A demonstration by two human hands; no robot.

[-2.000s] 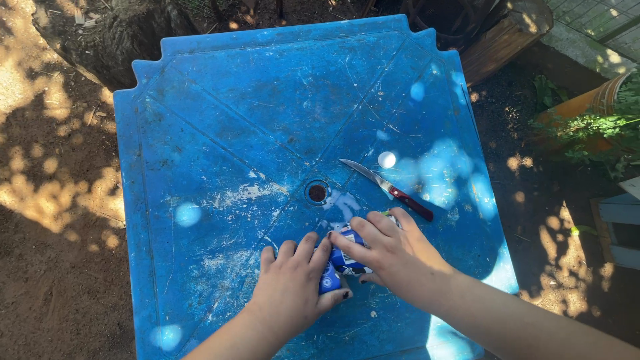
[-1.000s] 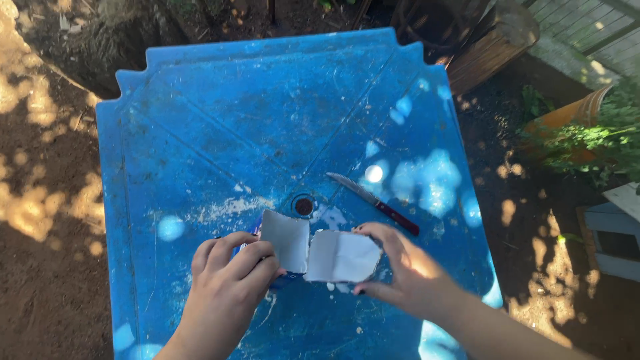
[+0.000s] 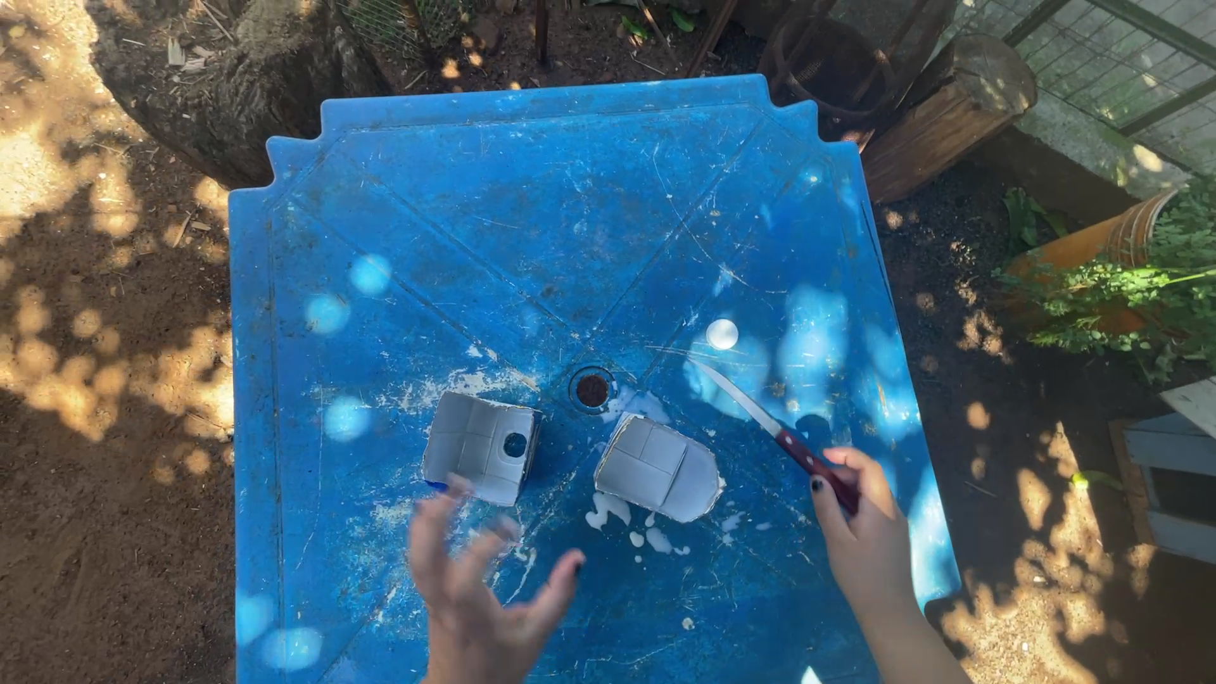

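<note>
My right hand (image 3: pixel 863 532) grips the dark red handle of a knife (image 3: pixel 750 404), whose blade points up and left over the blue plastic table (image 3: pixel 532 218). My left hand (image 3: pixel 489 579) is spread with nothing in it, its fingers near the lower edge of a cut carton piece (image 3: pixel 480 446). That piece has a round hole and shows its pale inside. To its right, a second carton piece (image 3: pixel 655 467) with one rounded end lies inside up. White liquid spots (image 3: pixel 608 511) lie beside and below it. A round white spot, perhaps a cap (image 3: pixel 722 333), is above the blade.
The table has a round hole (image 3: pixel 593 389) near its middle. Behind it stand a tree stump (image 3: pixel 237 85) and a cut log (image 3: pixel 950 109). To the right are an orange pot (image 3: pixel 1092 247) with a green plant and a grey wooden box (image 3: pixel 1168 475).
Both hands have let go of the carton pieces, which now lie apart on the table. My right hand has moved right and taken hold of the knife. My left hand has opened.
</note>
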